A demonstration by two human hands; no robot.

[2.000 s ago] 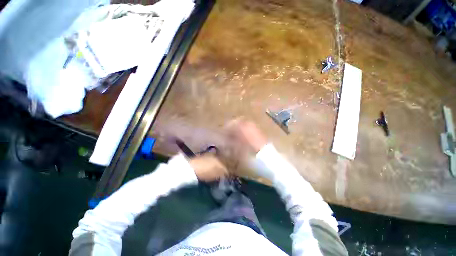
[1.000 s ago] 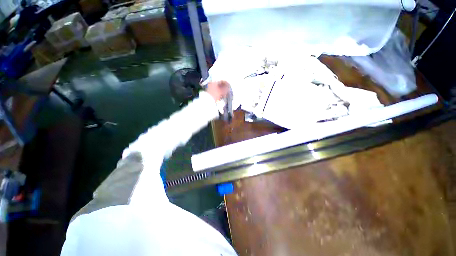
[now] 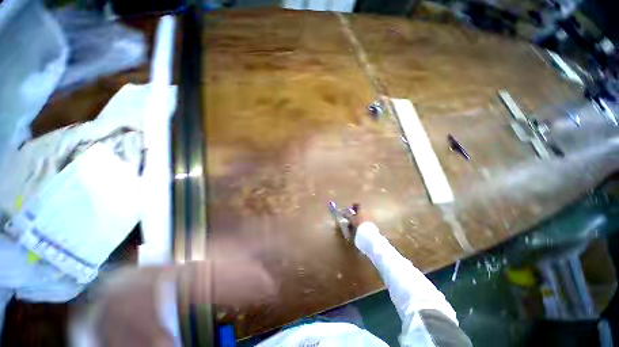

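My right hand point(image 3: 361, 218) reaches out over the brown cutting table point(image 3: 271, 129), its fingers at a silver clamp point(image 3: 341, 221) and apparently closed on it. The hand is small and partly blurred. A large, strongly blurred skin-toned shape, my left hand point(image 3: 234, 274), is low at the left, close to the camera and in front of the end rail. Its fingers cannot be made out, nor whether it holds anything.
A metal rail point(image 3: 191, 162) and white roll point(image 3: 157, 135) cross the table at left, white fabric point(image 3: 91, 203) beyond. Right of centre lie a pale strip point(image 3: 422, 150), a second clamp point(image 3: 375, 108), a dark tool point(image 3: 458, 146) and a narrow pale bar point(image 3: 524, 123).
The view has swung back from the fabric end to the table. My right hand has come into view at the clamp. The hand that was at the fabric's edge is no longer there.
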